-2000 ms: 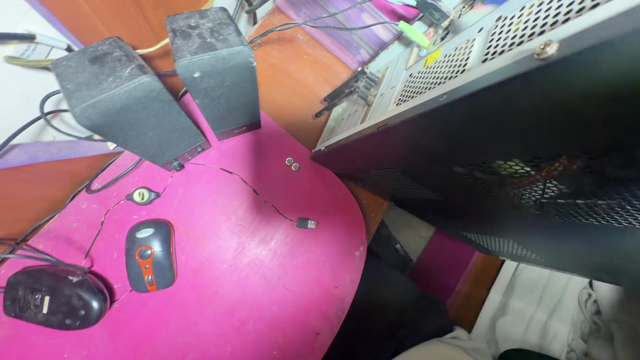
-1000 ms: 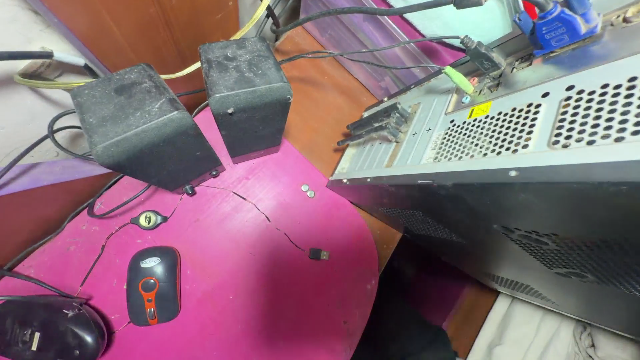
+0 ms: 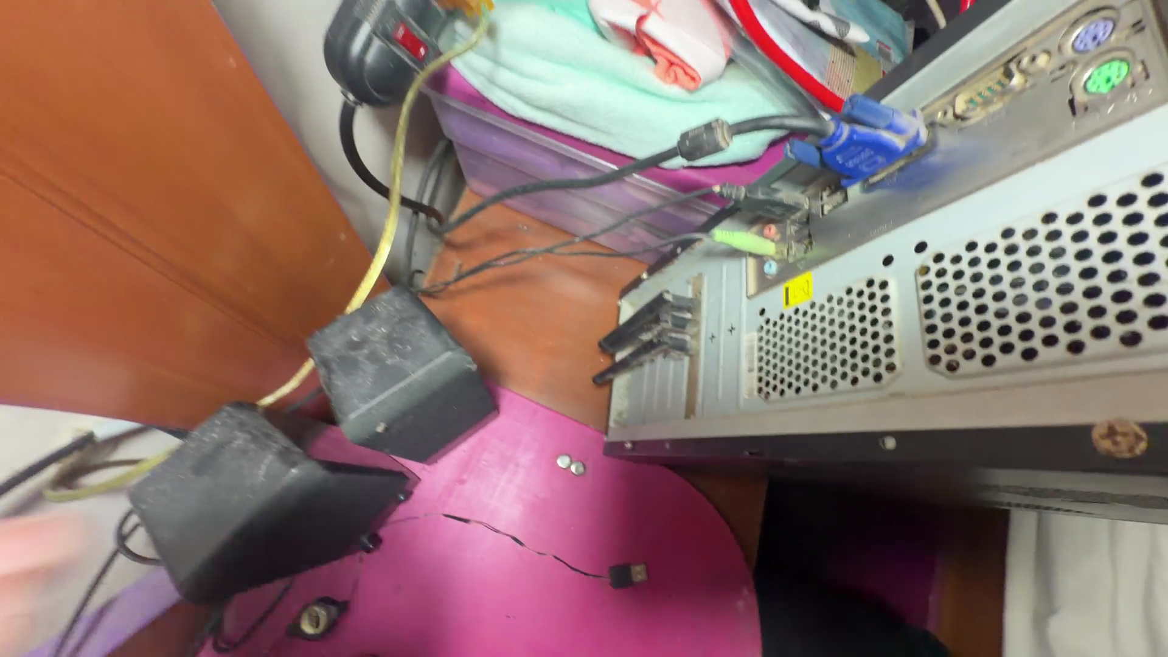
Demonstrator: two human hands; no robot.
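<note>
At the left edge of the head view a blurred bare hand shows in part, which I take for my left hand [image 3: 36, 575]; its fingers are too blurred to read. It is nearest to a dusty black speaker [image 3: 246, 502], which stands beside another black speaker [image 3: 401, 374]. My right hand is out of view. A computer tower [image 3: 821, 365] fills the right, its rear panel showing a blue VGA plug [image 3: 871, 141] and a light green audio plug [image 3: 744, 241]. A small USB plug [image 3: 628, 575] on a thin cable lies on the pink board [image 3: 511, 602], below two small round metal pieces [image 3: 570, 464].
Behind stands a purple plastic box [image 3: 547, 173] with a mint green towel [image 3: 538, 82] on it. A black device with a red switch [image 3: 379, 55] is at the upper left. Black cables and a yellow cable [image 3: 392, 201] run past the speakers. White cloth [image 3: 1086, 584] lies lower right.
The view has shifted toward the tower's rear ports and the box. A blurred hand has appeared at the left edge. The mouse seen earlier is out of view.
</note>
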